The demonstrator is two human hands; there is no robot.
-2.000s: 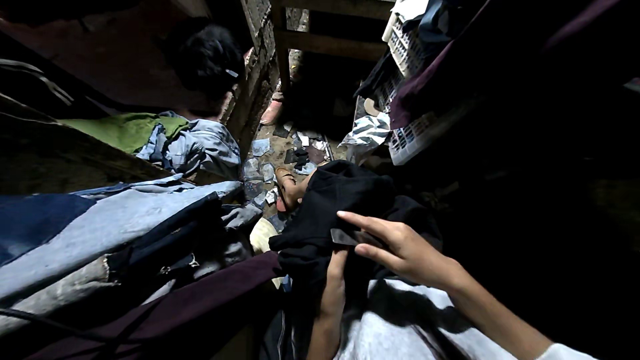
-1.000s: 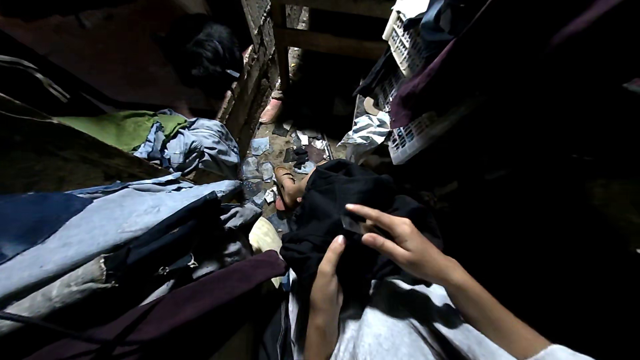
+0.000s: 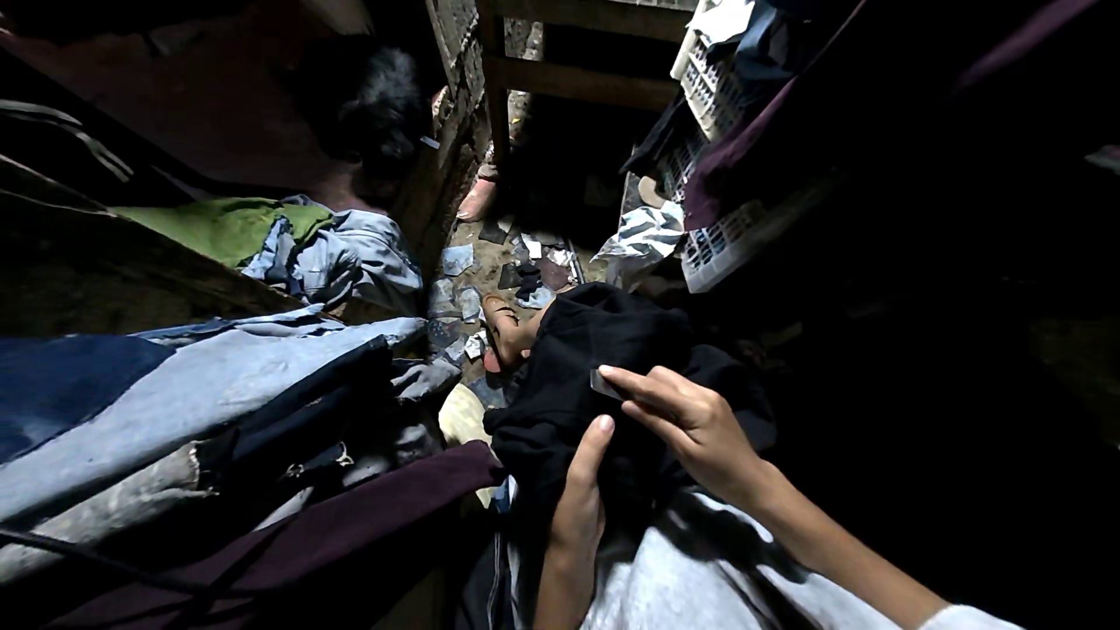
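Black cloth [image 3: 604, 337] lies bunched over my lap. My left hand [image 3: 584, 490] is at its near side, thumb up along the fabric and the other fingers hidden in the folds. To the right, my right hand [image 3: 691, 411] pinches a small thin flat piece [image 3: 605, 383] at the fingertips, low over the cloth. Its material cannot be told for sure. The tip of the left thumb is apart from this piece, a little below it.
Denim and other garments [image 3: 219, 367] are heaped at left, beside a maroon cloth [image 3: 350, 534]. Fabric scraps [image 3: 457, 260] litter the floor near my sandalled foot [image 3: 503, 328]. White plastic baskets [image 3: 722, 249] stand at upper right. Another person's dark-haired head [image 3: 381, 105] is at upper left.
The thin piece lay close to my left thumb two seconds ago; now a gap separates them. My left hand has shifted slightly, and the black cloth folds have moved.
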